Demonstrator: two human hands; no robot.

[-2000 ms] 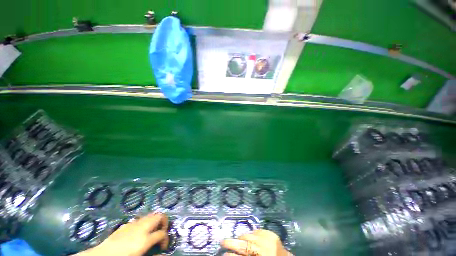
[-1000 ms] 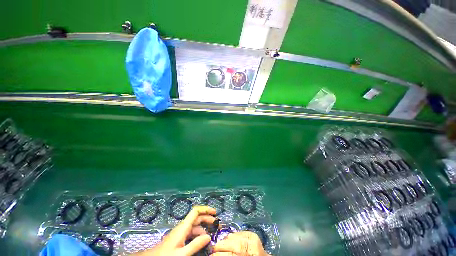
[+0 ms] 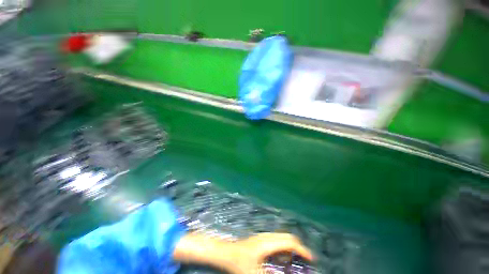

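Observation:
The view is strongly blurred. My left hand (image 3: 257, 250), with a bright blue sleeve cover (image 3: 126, 241) on the forearm, is at the bottom centre. Its fingers curl around a dark ring part (image 3: 289, 259), partly cut off by the lower edge. My right hand cannot be made out. The clear blister tray (image 3: 225, 211) lies on the green bench behind and beside my left hand, smeared by motion. Its single pockets and rings cannot be told apart.
A slanted group of stacked trays (image 3: 120, 139) stands at left, a dark blurred stack (image 3: 466, 230) at right. On the back panel hang a crumpled blue cover (image 3: 264, 77) and an instruction sheet (image 3: 305, 93). A red and white item (image 3: 107, 48) is at upper left.
The camera has turned left, so the panel and trays have shifted right in view. My left hand appears further right with more sleeve showing. My right hand has dropped out of sight.

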